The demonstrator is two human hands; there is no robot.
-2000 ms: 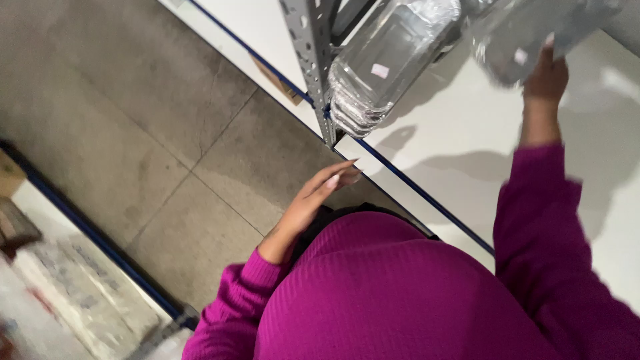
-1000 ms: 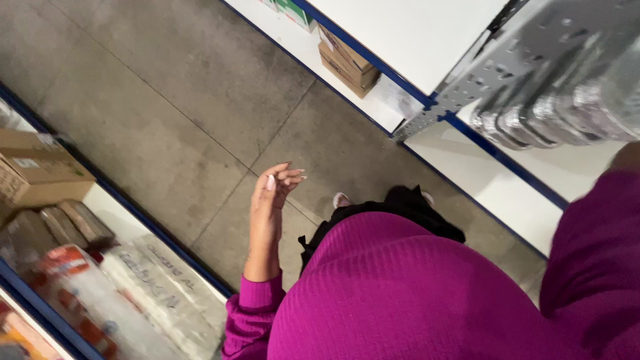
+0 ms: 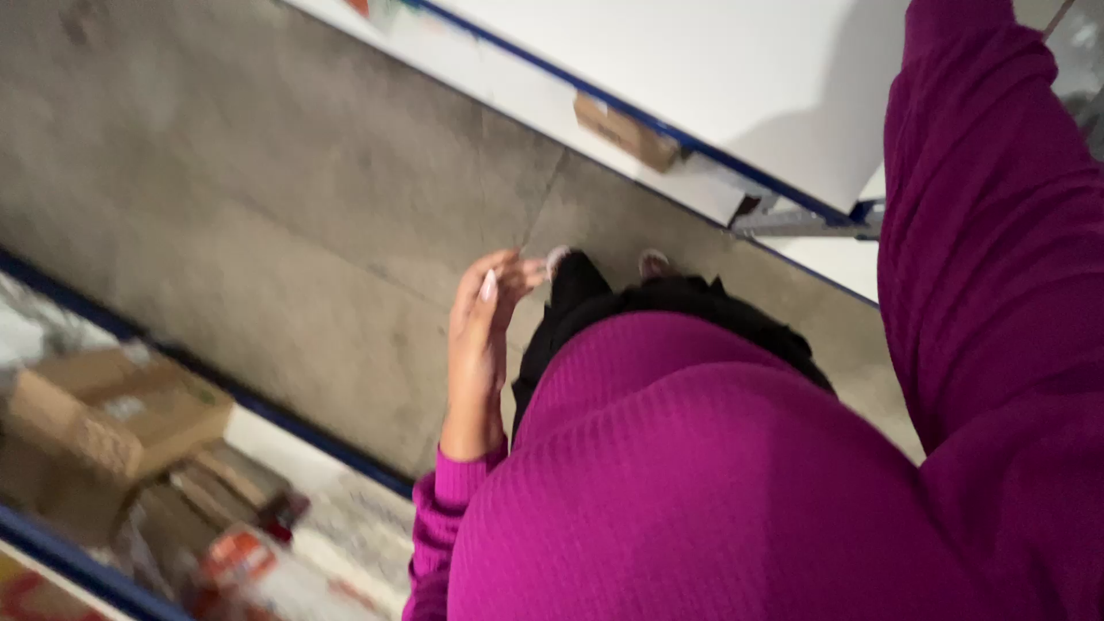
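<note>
My left hand (image 3: pixel 493 323) hangs in the air in front of my waist, over the concrete floor, with its fingers loosely curled and nothing seen in it. My right arm, in a magenta ribbed sleeve (image 3: pixel 975 216), reaches up past the top right edge of the view, so my right hand is out of sight. Beside that sleeve is a white shelf board (image 3: pixel 733 60) with a blue edge beam. At the far right edge, partly behind the sleeve, shows some blurred grey, shiny material (image 3: pixel 1085 52).
A cardboard box (image 3: pixel 625 129) stands on a lower white shelf. Across the aisle of concrete floor (image 3: pixel 328 207), a blue-edged rack at lower left holds another cardboard box (image 3: pixel 125 410) and plastic-wrapped packages (image 3: pixel 285 578). A grey metal upright (image 3: pixel 802 226) meets the blue beams at right.
Two seconds ago my right hand was on plastic-wrapped silvery trays at the shelf; now it is out of view. The view has swung, with more of the aisle showing. My left hand stays raised and empty.
</note>
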